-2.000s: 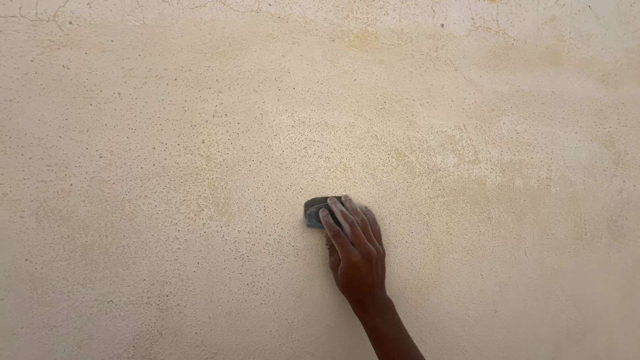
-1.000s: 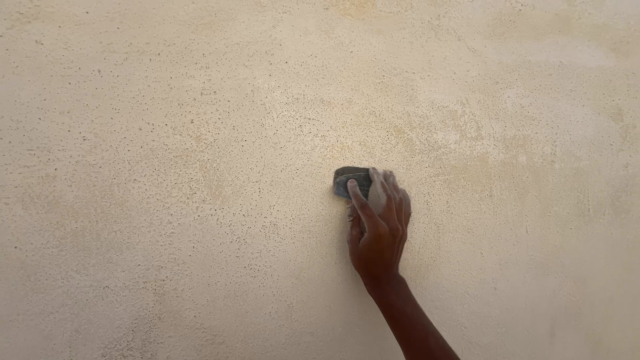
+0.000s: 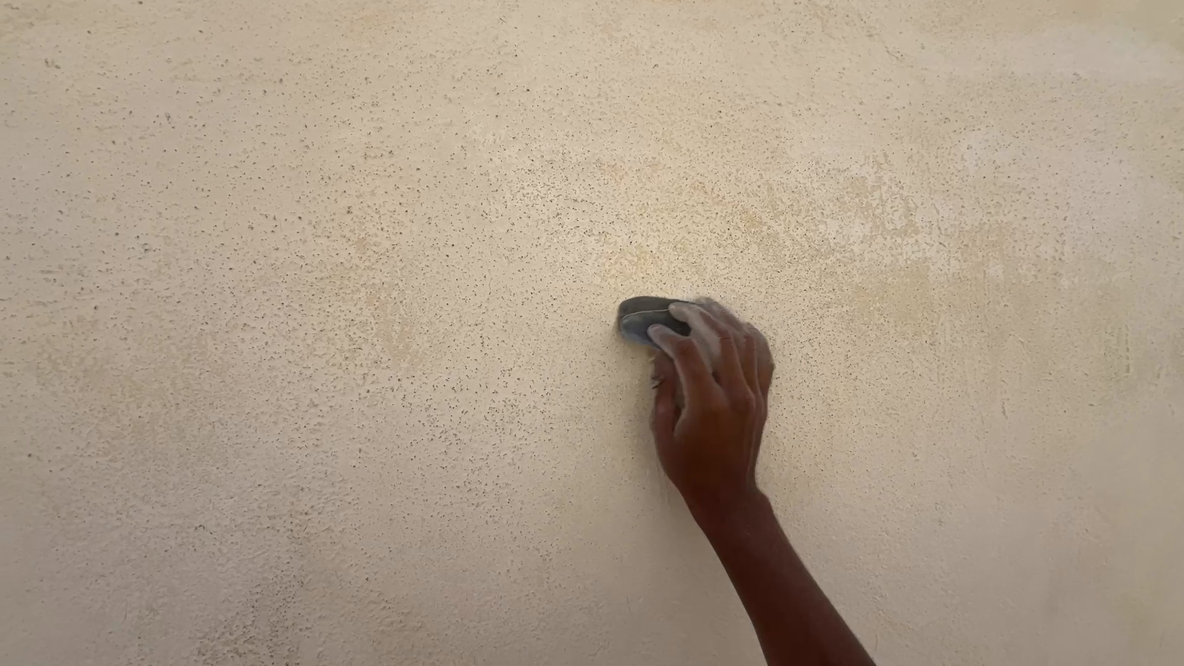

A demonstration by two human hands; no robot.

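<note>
My right hand (image 3: 712, 398) reaches up from the lower right, its fingers dusted pale. It is closed around a small dark grey-blue block (image 3: 647, 319), perhaps a sanding or rubbing block, whose left end sticks out past the fingers. The block lies against a cream plastered wall (image 3: 416, 416). The palm and the far side of the block are hidden. My left hand is out of view.
The wall fills the whole view, rough and specked with small dark pits. Worn, yellowish and paler patches (image 3: 888, 231) show up and to the right of the hand. A darker rough patch (image 3: 259, 601) lies at the lower left.
My right hand and the block have moved over the wall, up and to the right from the first to the second frame. The view has shifted too; the cracks along the top are gone from sight.
</note>
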